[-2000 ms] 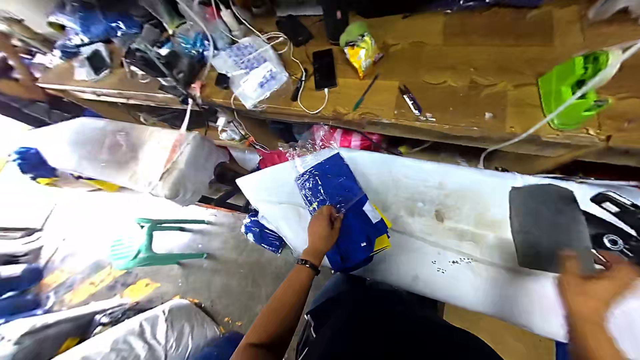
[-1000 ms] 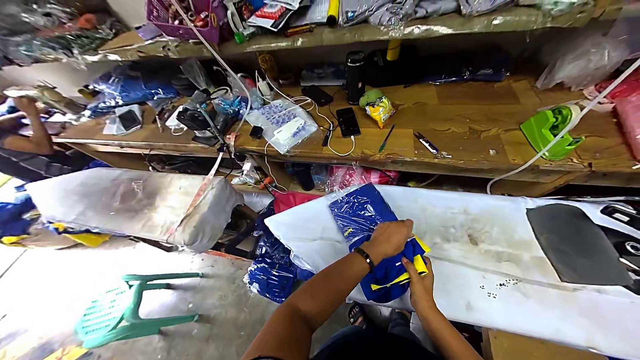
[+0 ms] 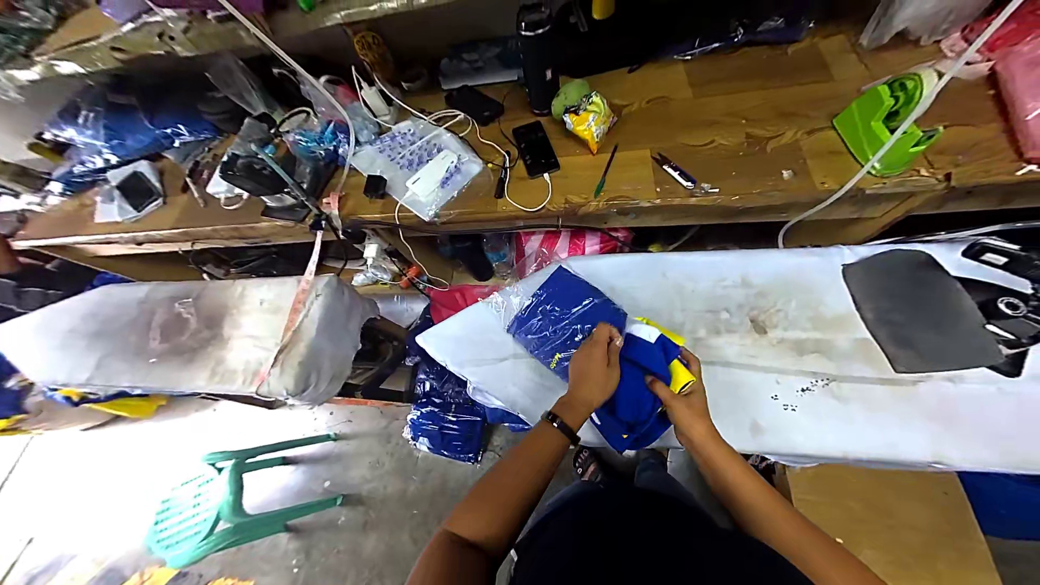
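Note:
My left hand point(image 3: 595, 370) is closed on the edge of a blue garment in a clear plastic bag point(image 3: 561, 313), which lies on the white cloth-covered ironing board point(image 3: 715, 276). Beside that bag, my right hand point(image 3: 682, 398) grips a loose blue and yellow garment point(image 3: 642, 390), thumb on the blue cloth and fingers near the yellow part. The loose garment overlaps the bag's right edge. More bagged blue garments point(image 3: 447, 414) hang or lie below the board's left end. How the fingers of my left hand sit under the cloth is hidden.
A black iron point(image 3: 1016, 305) and a dark grey pad point(image 3: 922, 313) are at the board's right end. A second padded board point(image 3: 179, 333) stands left, above a green plastic chair point(image 3: 219, 496). Behind, a wooden bench point(image 3: 707, 89) carries a phone point(image 3: 535, 149), cables and a green plastic object point(image 3: 886, 126).
My right hand has come from the grey pad at the right to the blue and yellow garment. My left hand stays at the garments. The view has shifted.

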